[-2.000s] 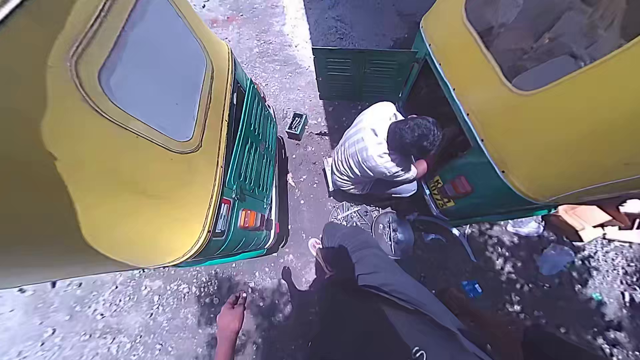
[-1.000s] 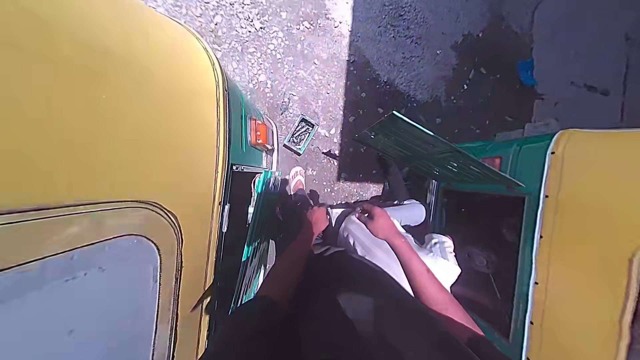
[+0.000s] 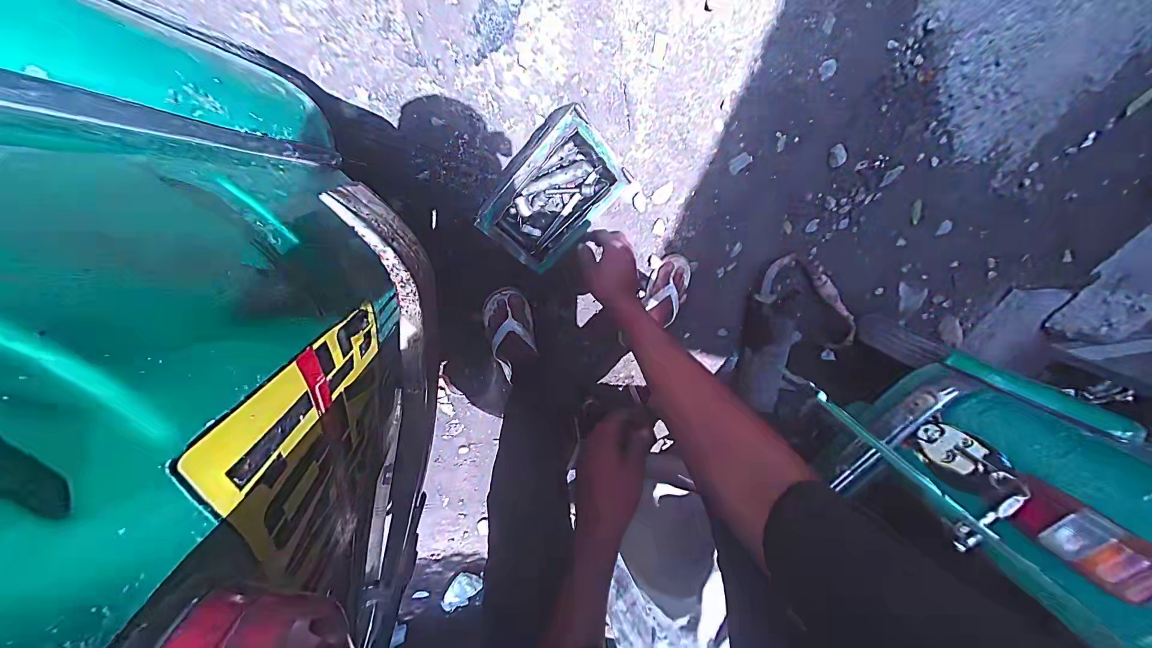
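Observation:
My right hand [image 3: 612, 265] is at the lower right edge of an open metal toolbox [image 3: 511, 236]; its fingers are bent, and whether they grip anything is unclear. Metal hand tools [image 3: 562, 187] lie loosely piled inside the box, which rests on the ground. Lower down, my left hand [image 3: 619, 443] is in deep shade between the legs; what it touches is hidden. Two sandalled feet [image 3: 510, 328] stand just below the box.
A green vehicle body [image 3: 117, 270] with a yellow number plate [image 3: 279, 405] fills the left side. At lower right is another green vehicle's tail lamp [image 3: 1093, 549] and latch. White cloth [image 3: 666, 576] shows at the bottom. Stones and broken slabs [image 3: 1111, 288] lie at right.
My right hand has moved away from my left hand to the toolbox edge. The view has moved much closer to the ground and the toolbox.

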